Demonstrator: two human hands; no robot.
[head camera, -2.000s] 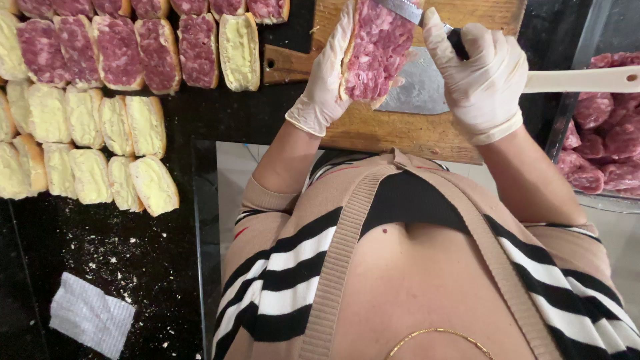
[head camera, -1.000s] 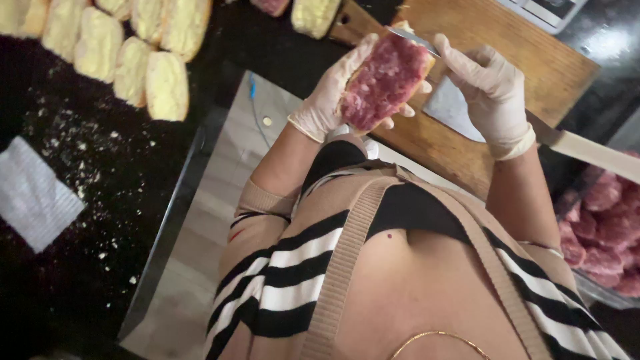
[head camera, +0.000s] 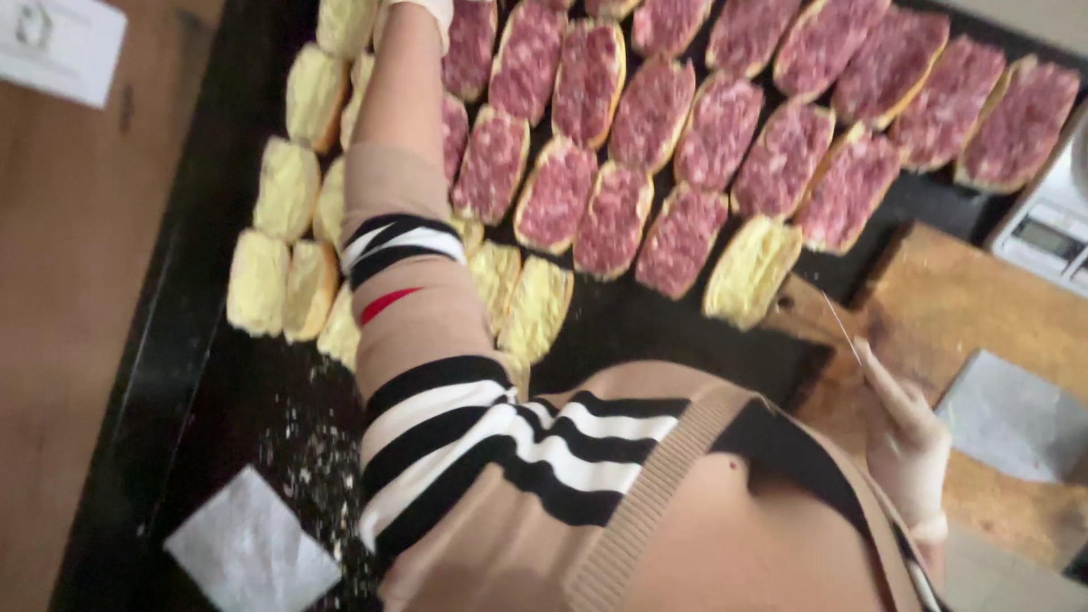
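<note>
My left hand, in a white glove, reaches to the top edge of the view over the rows of bread halves; its fingers are cut off, so what it holds is hidden. My gloved right hand is at the right, closed around a knife whose thin blade points up and left. Bread halves topped with raw ground meat lie in rows across the black counter. Bread halves with a pale yellow spread lie at the left, partly behind my left arm. One yellow-spread half sits beside the meat-topped ones.
A wooden cutting board with a grey sheet or flat blade on it lies at the right, below a white kitchen scale. A crumpled paper towel and crumbs lie at lower left. A white card is at upper left.
My left hand, which held a meat-topped bread half over the board, has moved far left and up over the rows. The view has swung strongly left. My right hand still has the knife.
</note>
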